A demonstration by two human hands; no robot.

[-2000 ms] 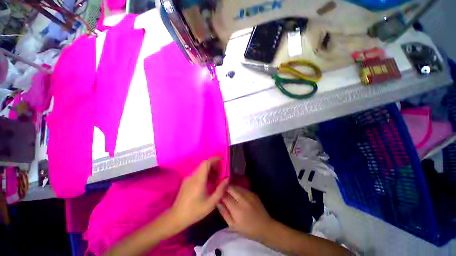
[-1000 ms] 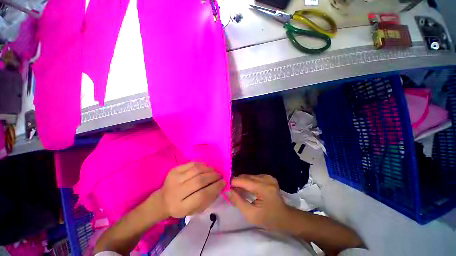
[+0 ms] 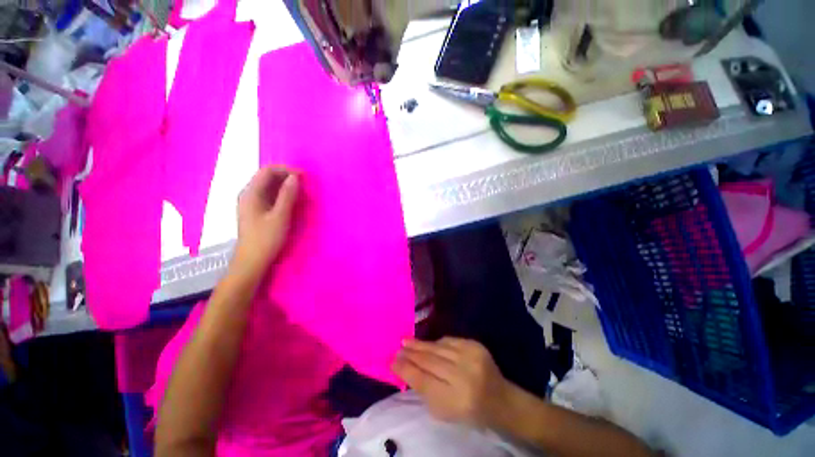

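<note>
A bright pink fabric panel (image 3: 335, 196) runs from under the sewing machine's presser foot (image 3: 373, 100) over the table's front edge towards my lap. My left hand (image 3: 268, 210) lies on the panel's left edge, fingers bent; whether it grips the cloth cannot be told. My right hand (image 3: 447, 375) pinches the panel's lower right corner below the table edge. The machine head (image 3: 353, 36) is cut off by the top of the picture. More pink panels (image 3: 125, 178) lie on the table at the left and hang over its edge.
Scissors (image 3: 527, 114) with yellow and green handles lie right of the needle. A black rectangular device (image 3: 472, 43) and a dark red and gold box (image 3: 681, 104) lie on the table. A blue mesh basket (image 3: 670, 286) stands at right. A crumpled pink heap (image 3: 277, 384) lies below the table edge.
My left hand has left the lower corner and moved up and left onto the panel. My right hand stays at the corner. The panel is spread wider, and the view has tilted back up towards the machine.
</note>
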